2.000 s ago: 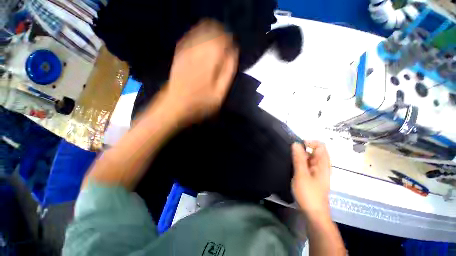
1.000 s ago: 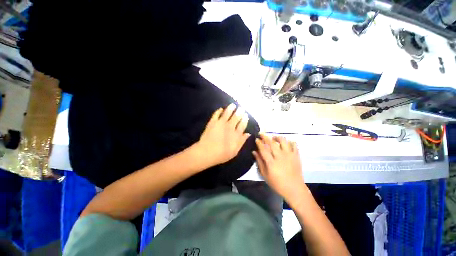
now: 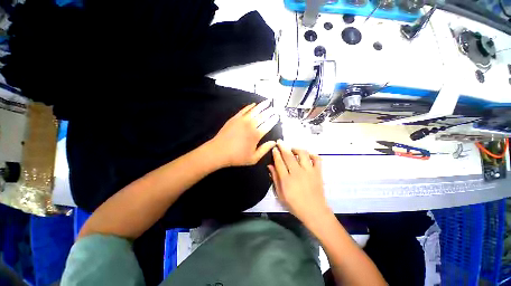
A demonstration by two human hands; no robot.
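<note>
A black garment piece lies on the white table, its right edge beside the presser foot. It runs up to a black garment pile at upper left. My left hand lies flat on the cloth, fingertips near the presser foot. My right hand rests at the cloth's right edge, fingertips close to my left thumb. Neither hand visibly pinches the cloth. The white and blue sewing machine stands at upper right. The needles cannot be made out clearly.
Thread snips lie on the table right of my right hand. A printed ruler runs along the front edge. An orange cord is at the table's right end. A brown-taped edge is at left. Blue crates stand below.
First my left hand came down from the pile onto the cloth and my right hand moved to its edge. Since then both hands and the cloth edge have shifted slightly towards the presser foot.
</note>
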